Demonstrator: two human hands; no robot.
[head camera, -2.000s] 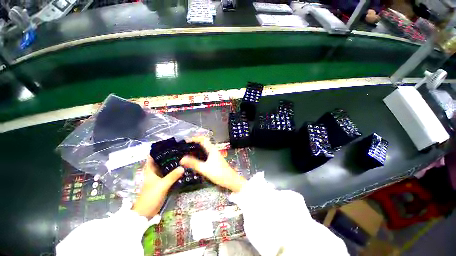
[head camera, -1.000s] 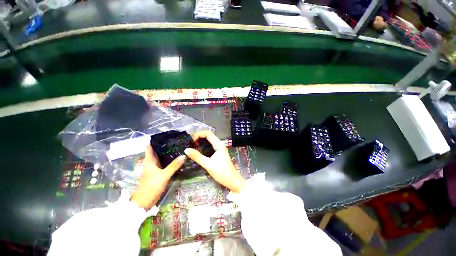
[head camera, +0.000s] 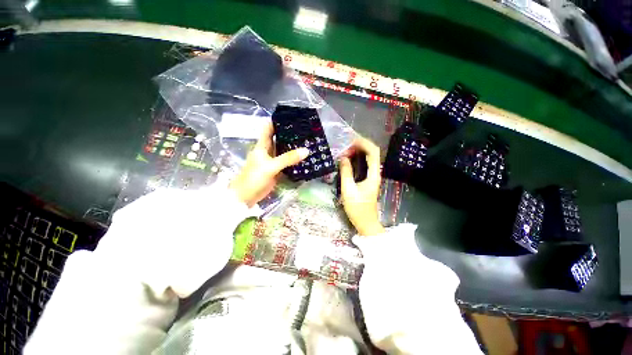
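My left hand (head camera: 267, 165) holds a black keypad stack (head camera: 303, 142), its top showing rows of white digits, with my thumb on its lower edge. My right hand (head camera: 361, 182) holds a smaller black piece (head camera: 357, 166), probably keypads, between thumb and fingers, apart from the left stack. A clear plastic bag (head camera: 187, 90) lies behind the left hand, with a dark patch (head camera: 247, 69) seen through it and a white label (head camera: 244, 126). The printed mat (head camera: 277, 243) lies under both hands.
Several keypad piles (head camera: 409, 154) stand right of the mat, reaching toward a white box (head camera: 628, 243) at the right edge. A green conveyor belt (head camera: 388, 41) runs behind the bench. A black tray or panel with yellow-white outlined rectangles (head camera: 34, 256) is at lower left.
The view has shifted, so the bench things sit differently in the picture. The hands have moved apart: the left keeps a keypad stack with its face visible, the right holds a separate dark piece.
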